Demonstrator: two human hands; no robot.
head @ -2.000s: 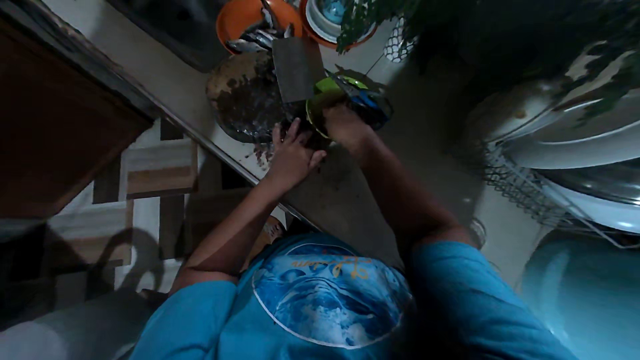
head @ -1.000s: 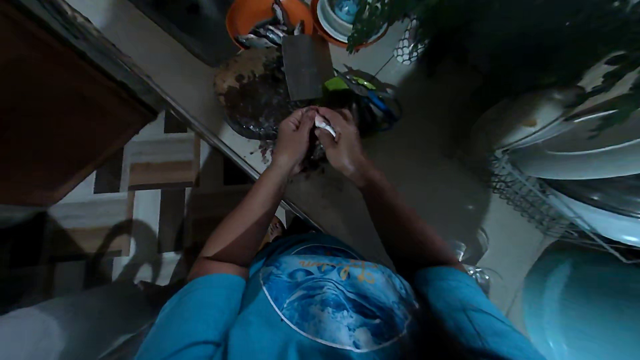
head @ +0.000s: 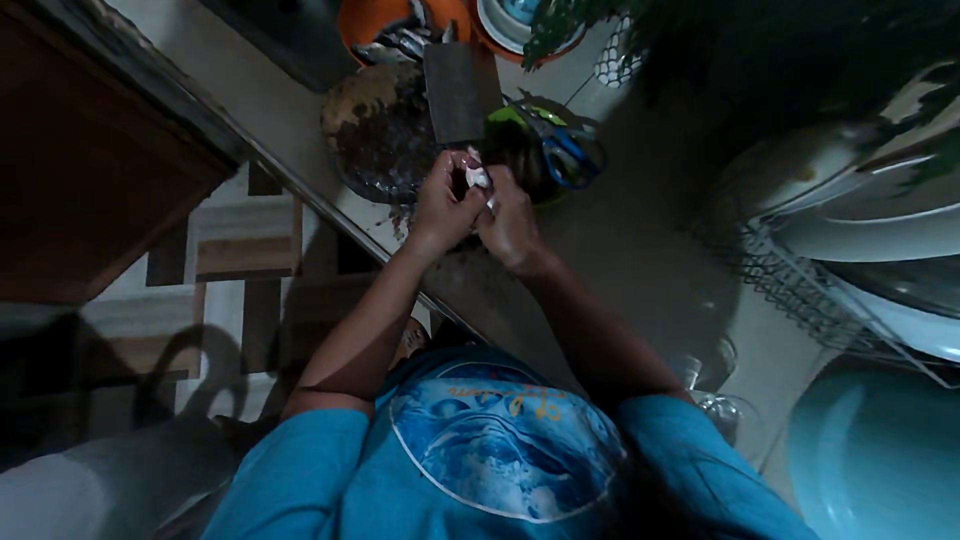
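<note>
Between my left hand [head: 442,202] and my right hand [head: 510,214] is a small pale, wet piece [head: 477,178], which looks like fish; both hands pinch it. They are just below the broad blade of a cleaver [head: 454,94]. The blade lies across the right part of a wet, stained round chopping board [head: 379,142]. Blue-handled scissors [head: 570,156] rest over a green bowl [head: 551,116] with dark contents, right of my hands. Whole small fish [head: 409,41] lie in an orange bowl [head: 360,22] behind the board.
Stacked bowls [head: 510,30] stand at the back, with leafy greens [head: 577,30] beside them. A wire dish rack [head: 795,292] holds plates at the right, above a turquoise basin [head: 862,450]. Drinking glasses [head: 720,412] are near my right elbow. The counter's edge [head: 352,232] runs diagonally at the left.
Two seconds ago my right hand was in the green bowl and my left hand lay spread at the board's edge. Now both hands are together around the pale piece.
</note>
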